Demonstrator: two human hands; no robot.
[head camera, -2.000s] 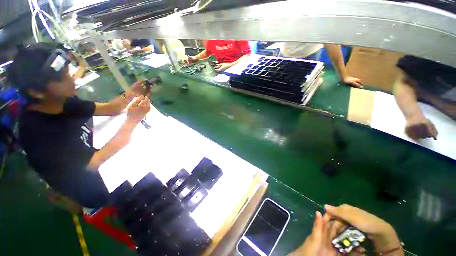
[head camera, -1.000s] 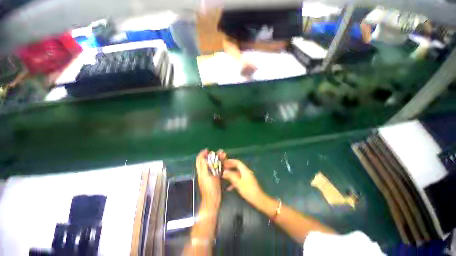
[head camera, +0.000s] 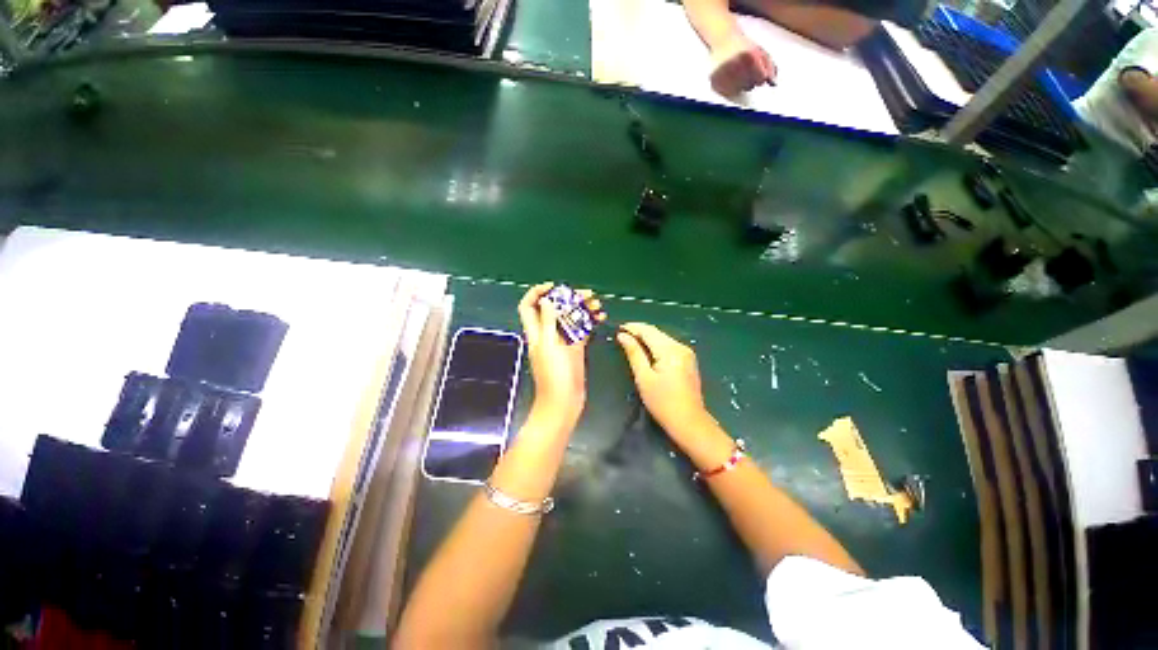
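A small circuit board (head camera: 572, 315) with white, silver and dark parts lies in my left hand (head camera: 554, 349), held by the fingers above the bench near the belt's edge. Whether a case surrounds it is too small to tell. My right hand (head camera: 665, 378) is just to the right, apart from the board, with fingers bent and thumb and index close together. I cannot tell if something small is between its fingertips. A dark, blurred cord-like shape hangs or lies below, between the two forearms.
A smartphone (head camera: 474, 406) lies left of my left forearm. Black cases (head camera: 184, 425) cover part of a white-topped stack (head camera: 333, 298) at left. A tan scrap (head camera: 860, 467) and layered boards (head camera: 1016, 495) are at right. Black corded parts (head camera: 933, 218) lie on the belt. Another person's hand (head camera: 743, 66) is across.
The view has turned right and down towards the bench. My right hand has moved away from the board, which stays in my left hand.
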